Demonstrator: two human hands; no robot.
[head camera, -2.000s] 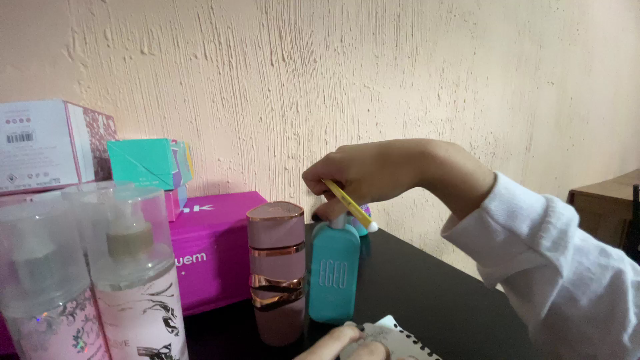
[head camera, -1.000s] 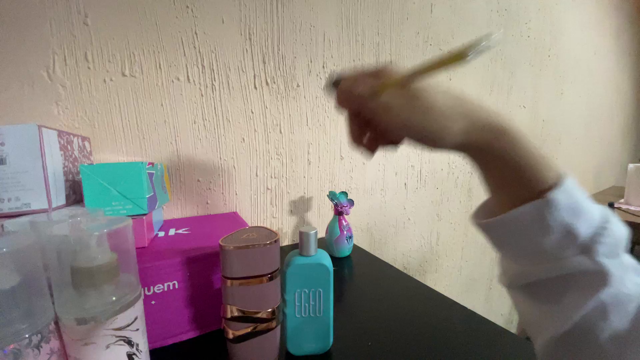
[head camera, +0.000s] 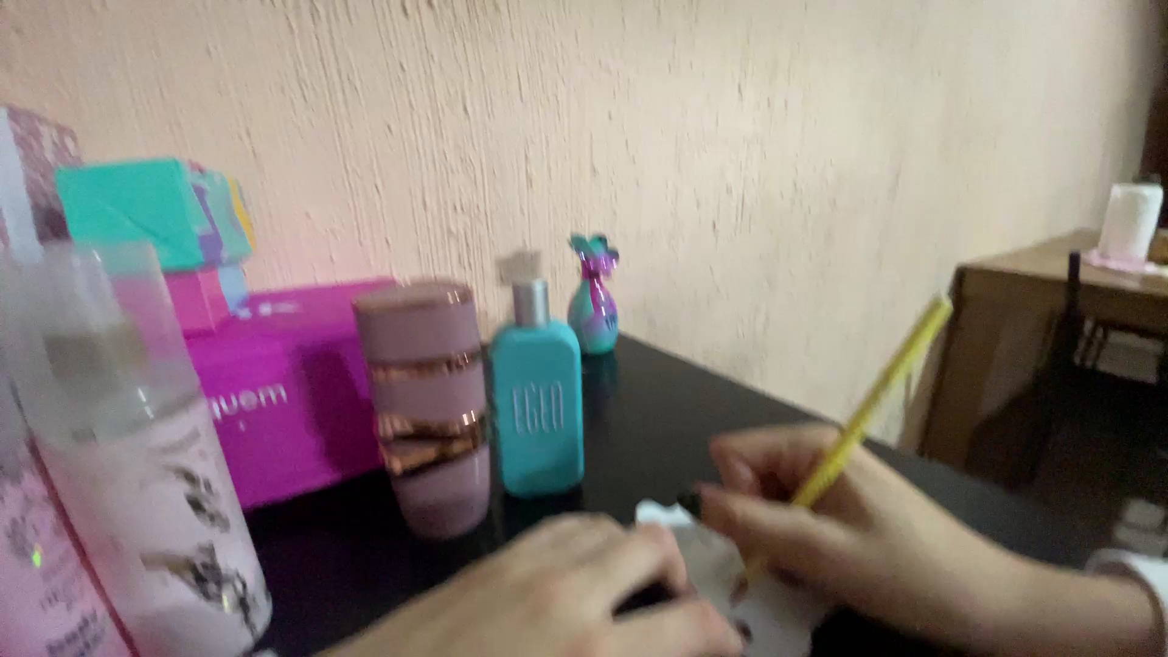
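Note:
My right hand (head camera: 821, 529) is closed around a yellow pencil (head camera: 876, 401), its lower end over a blurred sheet of paper (head camera: 712, 557). My left hand (head camera: 566, 593) lies across the paper's left part, fingers bent and somewhat apart; whether it grips the sheet is unclear. Just beyond the hands stands a turquoise perfume bottle (head camera: 538, 411) with a silver cap. Left of it is a mauve bottle (head camera: 424, 401) with copper-coloured bands. Farther back, a small turquoise and purple bottle (head camera: 595, 306) with a flower-shaped top stands upright.
A magenta box (head camera: 283, 447) with a turquoise box (head camera: 132, 214) above it stands at left, behind spray bottles with clear caps (head camera: 164, 511). The black tabletop (head camera: 693, 401) meets a textured wall. At right is a wooden table (head camera: 1022, 274) with a white roll (head camera: 1130, 224).
My right hand, over the turquoise bottle two seconds ago and raised a second ago, is now down at the paper with the pencil. My left hand, out of view a second ago, shows again.

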